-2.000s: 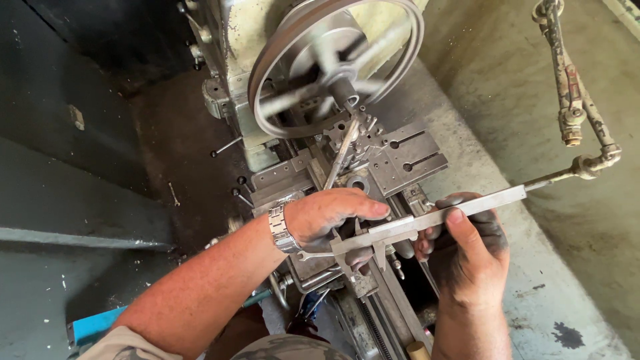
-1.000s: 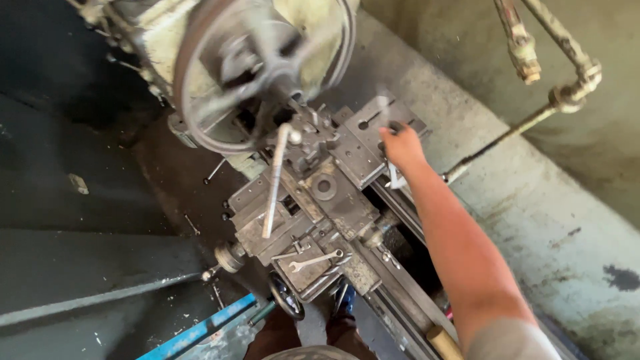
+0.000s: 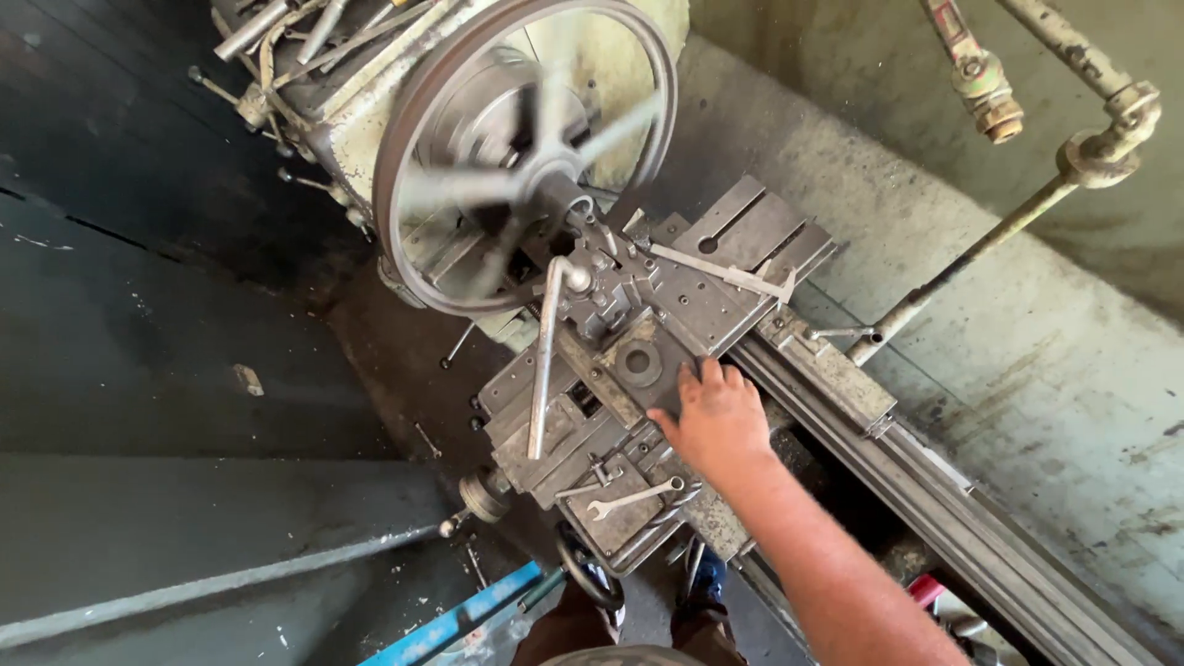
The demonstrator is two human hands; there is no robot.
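My right hand (image 3: 714,412) rests with spread fingers on the lathe's compound slide (image 3: 638,363), near its round hub. My left hand is out of the frame. A vernier caliper (image 3: 721,271) lies on the slotted plate of the carriage. Beside it stands the tool post with its long clamping handle (image 3: 546,365). A spoked wheel (image 3: 387,176) is mounted in the lathe chuck, its spokes blurred by spinning. A combination wrench (image 3: 635,498) and a drill bit (image 3: 673,507) lie on the small tray nearer my body.
Metal bars and tools (image 3: 319,37) are piled on the headstock. Lathe bed rails (image 3: 971,546) run to the lower right. A rusty pipe (image 3: 980,250) with a valve stands at the right. A handwheel (image 3: 589,566) and a blue bar (image 3: 453,615) are near my legs.
Two seconds ago both hands held the caliper; now it lies on the slotted plate. My right hand has moved from that plate to the compound slide. My left hand has left the view.
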